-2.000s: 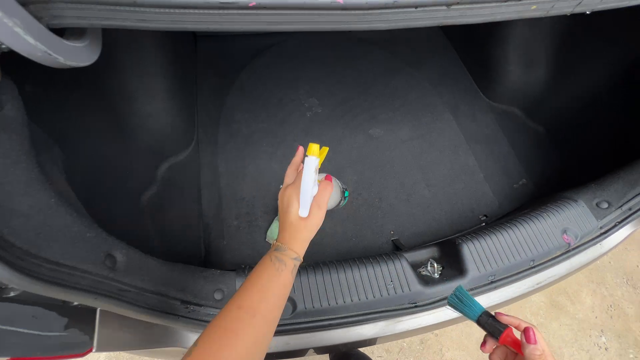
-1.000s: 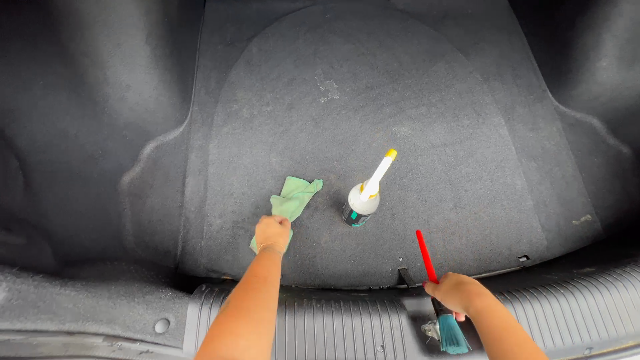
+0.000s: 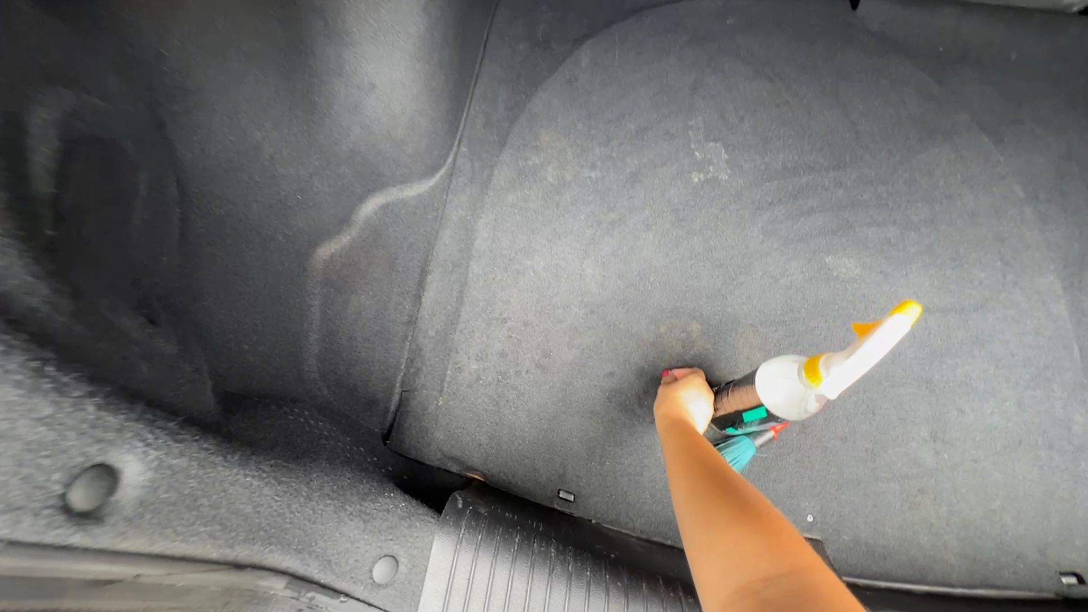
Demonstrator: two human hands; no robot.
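Observation:
My right hand [image 3: 684,399], its arm coming in from the lower right, is low over the grey trunk carpet [image 3: 595,297], fingers curled and partly hidden. Just right of it is a spray bottle [image 3: 786,389] with a dark label and a white and yellow trigger head; whether hand and bottle touch, I cannot tell. Beside the bottle's lower side lies a brush [image 3: 738,452] with teal bristles and some red on its handle, partly hidden. My left hand and the green cloth are out of view.
Molded side lining [image 3: 255,212] rises at the left. A ribbed plastic sill trim [image 3: 527,561] runs along the near edge, with a round fastener [image 3: 385,569] to its left. Pale marks [image 3: 710,161] show on the carpet.
The brush, held in my right hand one second ago, now lies on the carpet by the bottle. My left hand and the green cloth have left view. The view has shifted left.

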